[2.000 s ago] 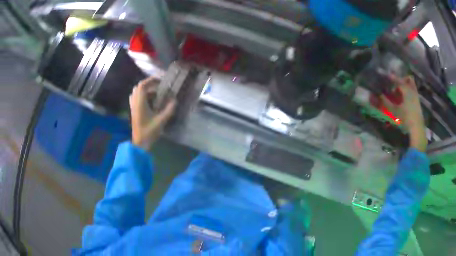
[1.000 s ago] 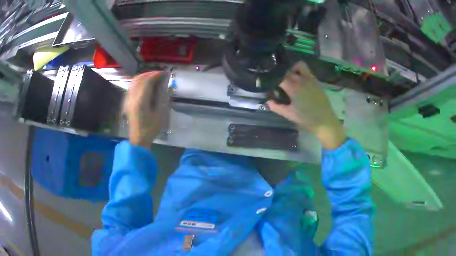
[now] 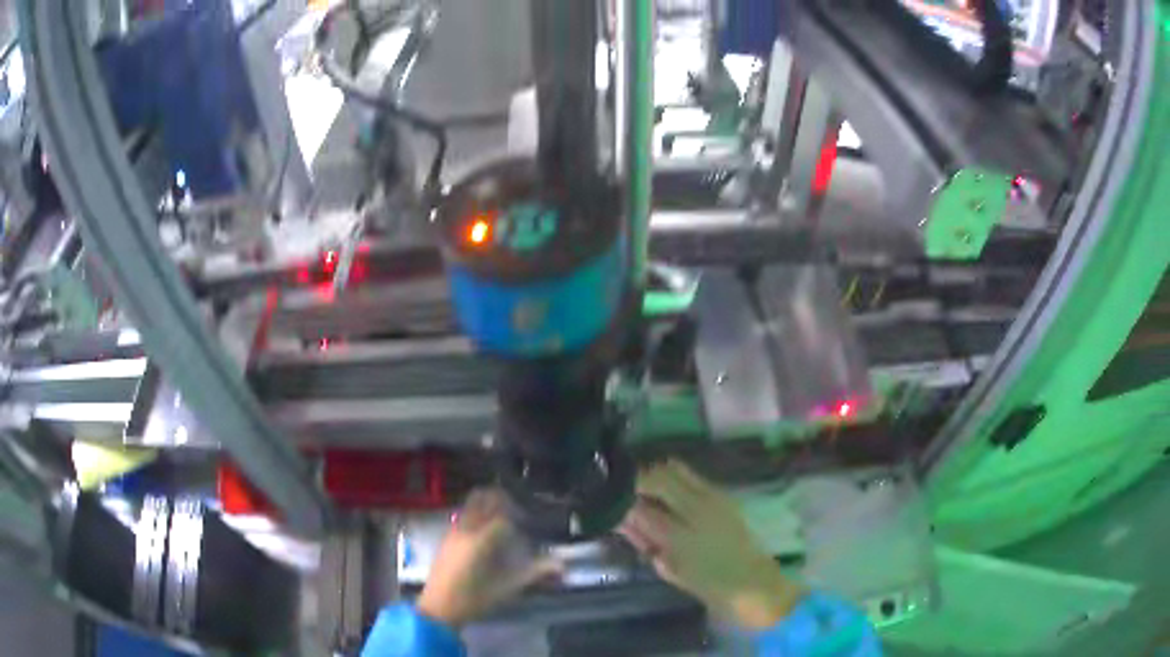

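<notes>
The upright black cylinder of the microscope (image 3: 539, 302), with a blue band and an orange light on top, stands in the middle. Its black lens end (image 3: 565, 494) is low between my hands. My left hand (image 3: 481, 565) is at the lower left of the lens, blurred. My right hand (image 3: 706, 539) is at the right of the lens, its fingertips close to the ring. Whether either hand holds a part cannot be told. The silver fixture (image 3: 597, 569) shows partly under the lens. The dark strip (image 3: 626, 631) lies in front of it at the bottom edge.
Red trays (image 3: 382, 479) lie behind left. Black bins (image 3: 237, 578) with silver dividers are at the far left. Grey frame posts (image 3: 161, 276) rise on both sides. Paired silver plates (image 3: 783, 349) are behind right, near a red light. A button panel (image 3: 896, 606) is at the right front.
The view has tipped up, showing the microscope's top and the line behind. My left hand has moved right from the plate's left end to the lens. My right hand remains at the lens's right side.
</notes>
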